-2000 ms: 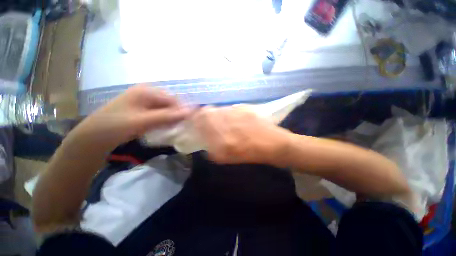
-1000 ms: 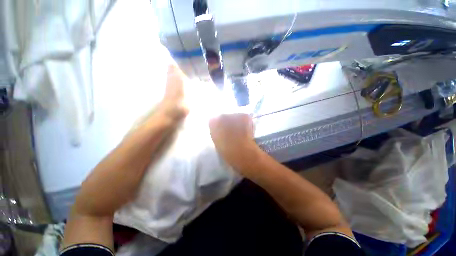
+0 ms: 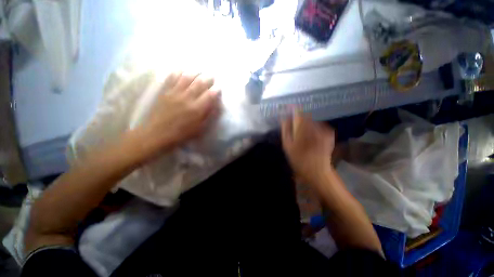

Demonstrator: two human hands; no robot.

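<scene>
A cream garment piece point(image 3: 168, 173) lies over the table's front edge and hangs towards the lap, left of the needle area. Its upper part is lost in lamp glare. My left hand point(image 3: 187, 105) rests on the cloth with fingers bent; whether it grips the cloth is hard to tell. My right hand point(image 3: 307, 135) is blurred, at the table's front edge right of the cloth. I cannot tell whether it holds anything. The presser foot area point(image 3: 249, 21) is bright and partly cut off at the top. A small dark item point(image 3: 254, 86) lies below it, right of the cloth.
A mobile phone point(image 3: 320, 19) lies behind and right. Yellow-handled scissors point(image 3: 403, 65) lie farther right, with a shiny clear item point(image 3: 470, 65) beyond. A ruler strip point(image 3: 336, 97) runs along the front edge. A blue crate point(image 3: 461, 189) with cream cloth point(image 3: 401, 167) stands at right. White cloth point(image 3: 116, 232) lies on the lap.
The view has tilted down, so the machine arm has left the picture. My right hand has moved from the needle area to the front edge, away from my left hand.
</scene>
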